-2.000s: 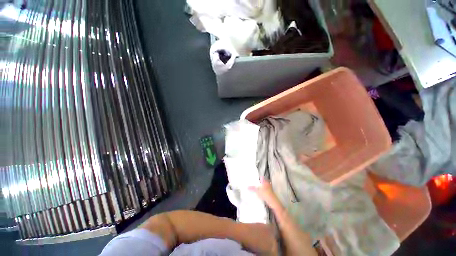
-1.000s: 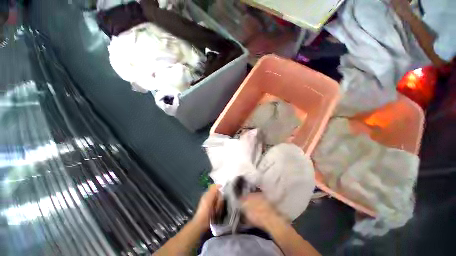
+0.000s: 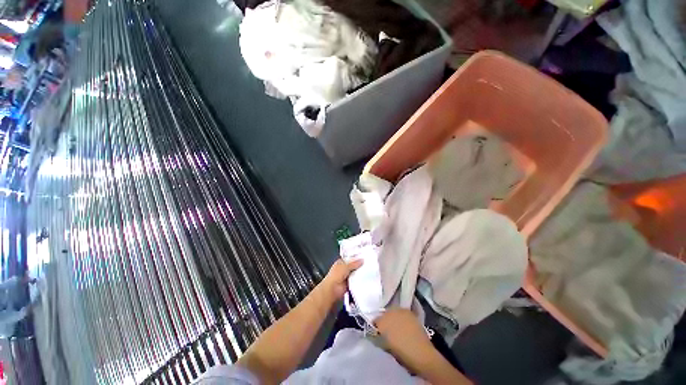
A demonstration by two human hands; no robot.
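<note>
My left hand [image 3: 342, 277] grips the upper left edge of a white cloth piece [image 3: 363, 272]. My right hand [image 3: 393, 323] is at the lower end of the same white piece, its fingers partly hidden by cloth. The white piece joins or overlaps a beige garment [image 3: 410, 225], which hangs over the near rim of an orange tub [image 3: 553, 105]. A rounded beige part [image 3: 478, 263] bulges over that rim beside it. More beige cloth [image 3: 475, 169] lies at the bottom of the tub.
A grey bin [image 3: 376, 120] with white cloth [image 3: 301, 45] and dark brown cloth [image 3: 406, 56] stands beyond the tub. Shiny metal bars [image 3: 165, 210] run along the left. A second orange tub [image 3: 658, 214] at right has beige cloth [image 3: 602, 256] hanging over it. Grey cloth lies at upper right.
The view has swung left and back since a second ago. My hands have moved apart along the white cloth, which is now spread flatter between them; the beige garment shows more beside it.
</note>
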